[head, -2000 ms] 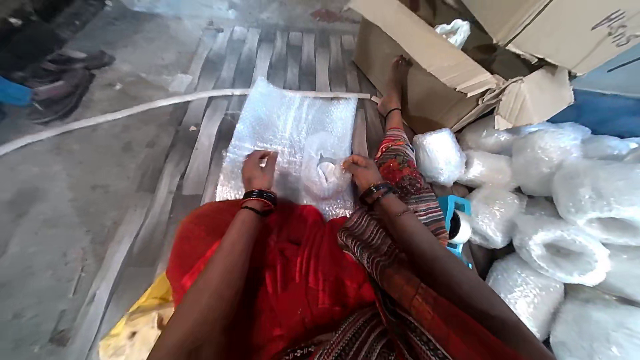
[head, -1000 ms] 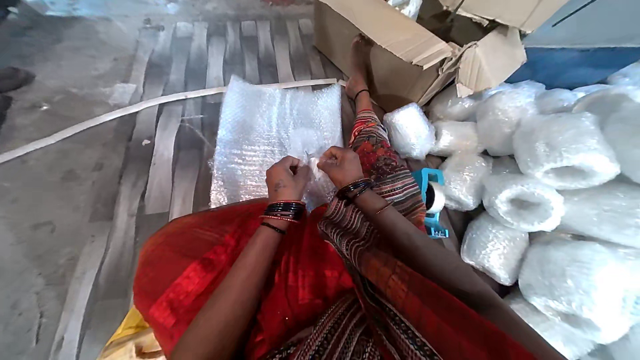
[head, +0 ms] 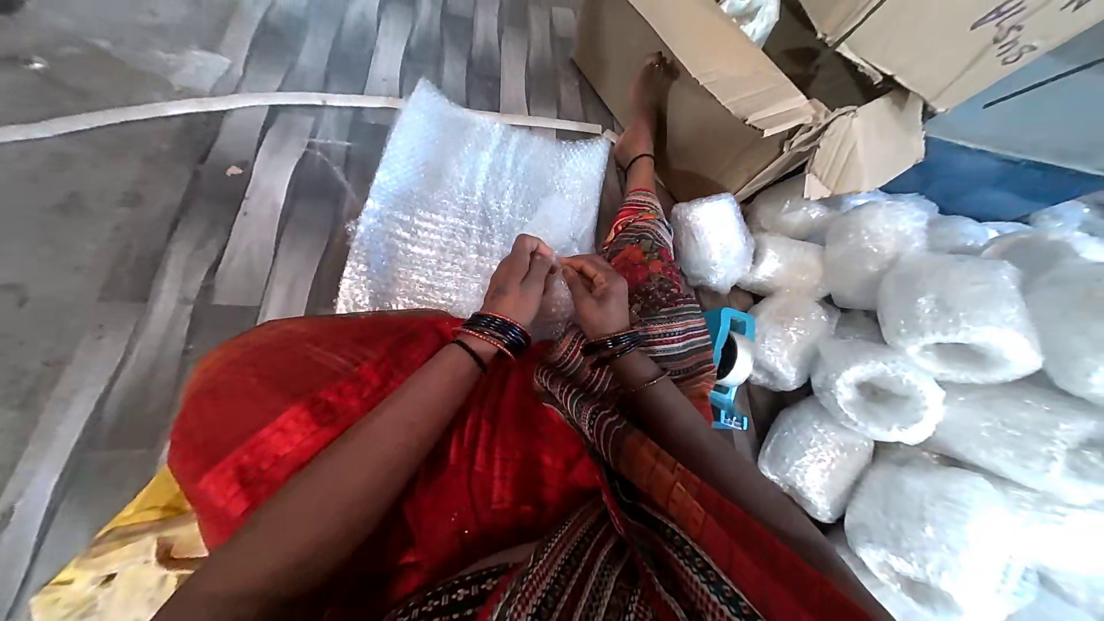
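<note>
A sheet of clear bubble wrap (head: 470,190) lies on the striped floor mat, at my lap. My left hand (head: 521,280) and my right hand (head: 595,293) are close together over its near right part, fingertips pinching thin clear plastic between them. Under and between the hands is a small bundle in bubble wrap (head: 554,310); what is inside cannot be made out. A blue tape dispenser (head: 718,332) with a roll of tape (head: 733,360) stands right of my right hand, beside my leg.
Many bubble-wrapped bundles (head: 878,392) are piled on the right. An open cardboard box (head: 690,121) stands at the upper right, my bare foot (head: 642,112) against it. A pale strip (head: 216,103) crosses the mat (head: 276,190). Something yellow (head: 142,526) lies lower left.
Two seconds ago my hands were apart, on either side of a small object on the sheet. They have come together over it and pinch the plastic there.
</note>
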